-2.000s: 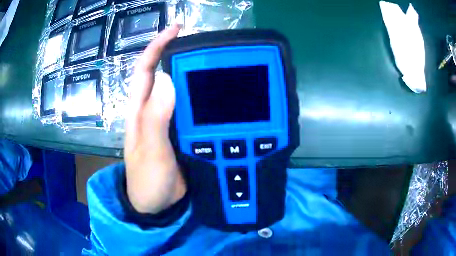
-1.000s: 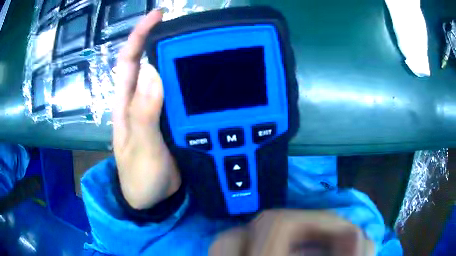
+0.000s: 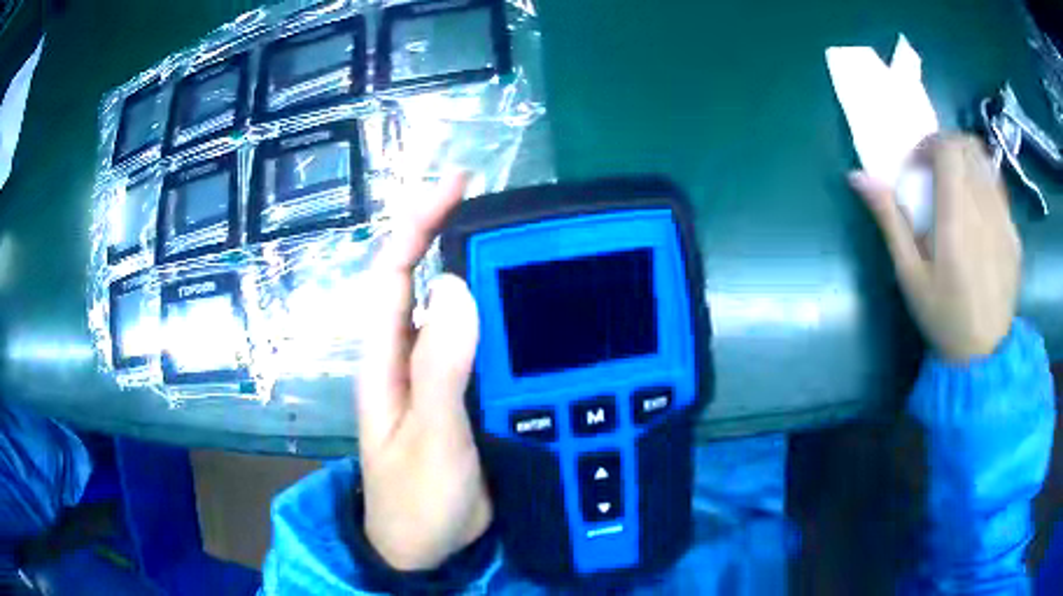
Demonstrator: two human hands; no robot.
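The handheld tester has a blue face, a thick black surround and a dark display. It is upright in front of me. My left hand grips its left side, with the thumb along the edge and the other fingers partly hidden. My right hand is at the right over the bench, slightly blurred, at the lower end of a white wipe. Its fingers cover that end, and whether they grip it cannot be told.
A shiny clear plastic lens sheet with several black-bordered lenses lies on the green bench at the left. The air blow gun lies at the far right, beyond my right hand. The bench's front edge runs behind the tester.
My right hand has come up from the bottom of the view to the wipe. The tester and left hand sit lower and farther right in view. More of the lens sheet shows.
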